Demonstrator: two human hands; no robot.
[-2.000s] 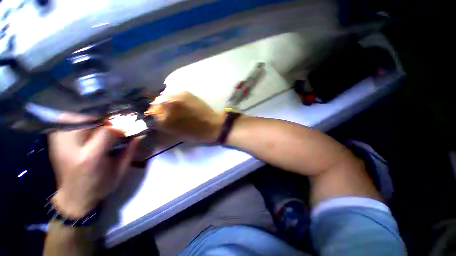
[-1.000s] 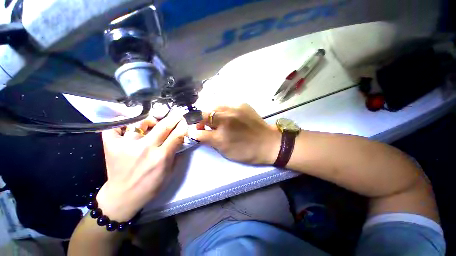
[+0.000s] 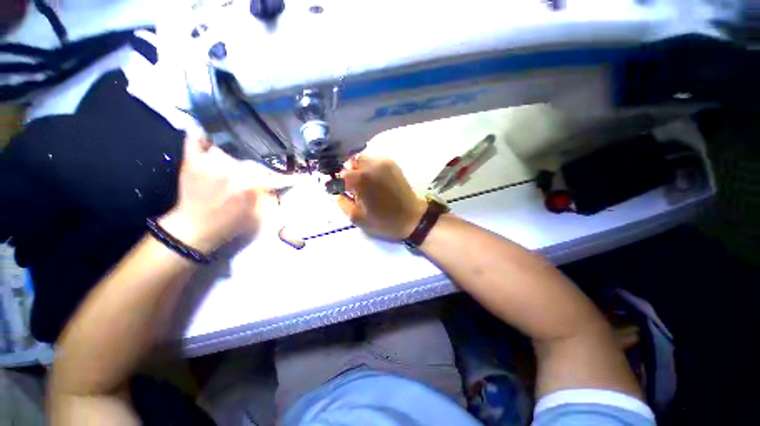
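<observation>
The white sewing machine head (image 3: 500, 71) with a blue stripe spans the top of the view. Its presser foot and needle area (image 3: 333, 179) is between my hands. My left hand (image 3: 218, 187) is left of the needle area, fingers stretched toward it; glare hides what is at its fingertips. My right hand (image 3: 382, 198) is just right of the presser foot, fingers bent in against it; whether it holds anything cannot be told. A small pale piece with a dark edge (image 3: 292, 239) shows on the white table (image 3: 333, 274) below the needle area.
Black cloth (image 3: 92, 183) is heaped at the left, with dark strips (image 3: 75, 62) behind it. Silver and red snips (image 3: 463, 166) lie on the machine bed. A black pouch (image 3: 621, 175) and a round red item (image 3: 558, 200) are at the right. The table's front edge (image 3: 333, 312) runs above my lap.
My left hand has moved away to the left from the presser foot, its fingers now apart from my right hand. My right hand stays beside the foot. The view has shifted, showing more black cloth.
</observation>
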